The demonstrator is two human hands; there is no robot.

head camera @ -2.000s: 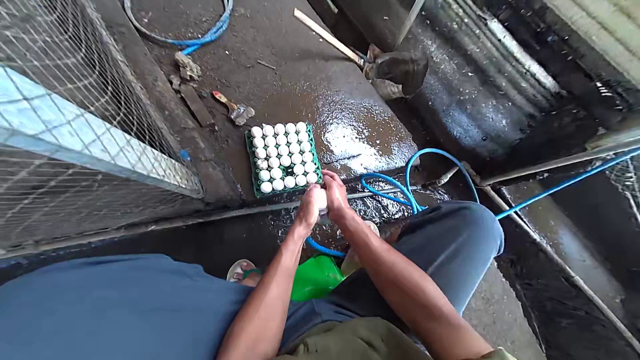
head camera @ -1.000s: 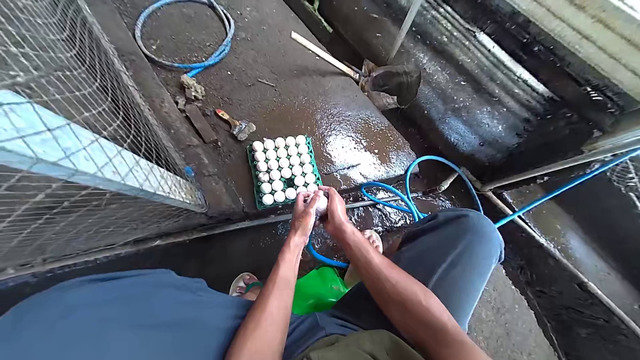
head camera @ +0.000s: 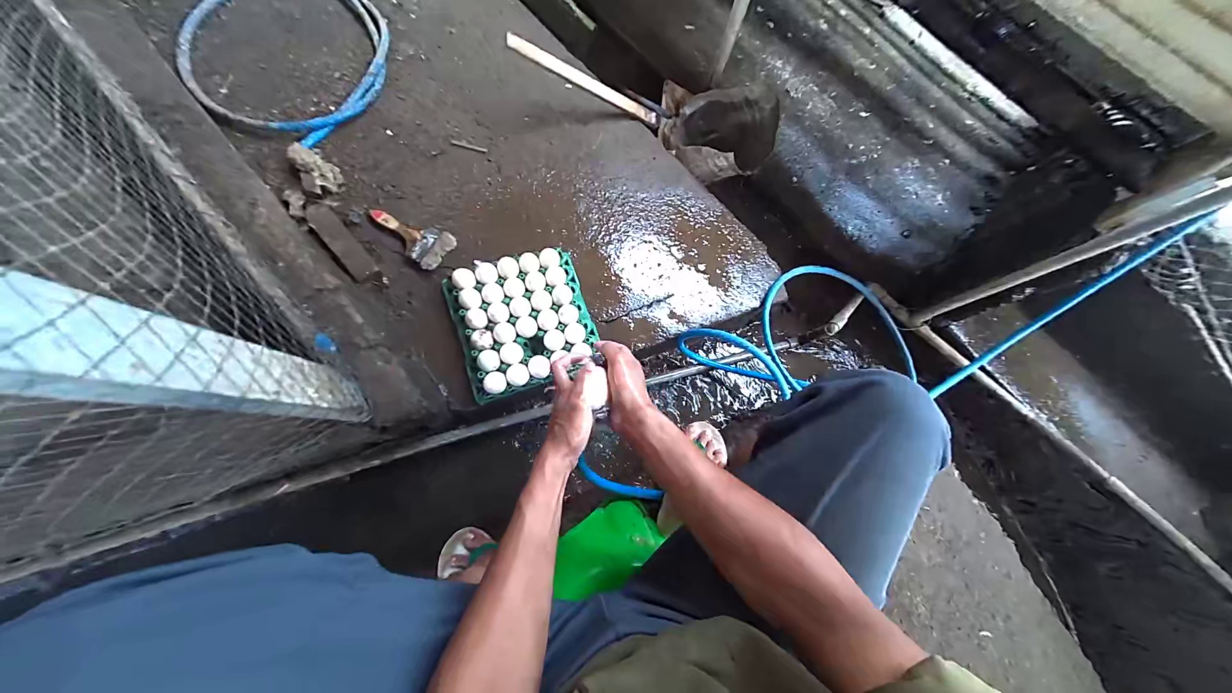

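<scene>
Just below a green egg tray (head camera: 460,339), my two hands meet around a white egg (head camera: 596,389). My left hand (head camera: 572,402) curls at the egg's left side, and my right hand (head camera: 626,387) closes on its right. White eggs (head camera: 520,306) fill most of the tray, with one dark gap in the lower middle. The tray lies on the wet concrete ledge. The fingertips hide part of the tray's lower right corner.
A paintbrush (head camera: 416,239) lies above the tray, near a flat brown block (head camera: 343,243). A blue hose (head camera: 839,269) loops at the right; more hose (head camera: 375,72) coils upper left. Wire mesh (head camera: 125,192) borders the left. A green plastic object (head camera: 608,551) sits between my legs.
The dark gap among the eggs shows one second ago and now, but not two seconds ago. Both hands stay together at the tray's lower right corner.
</scene>
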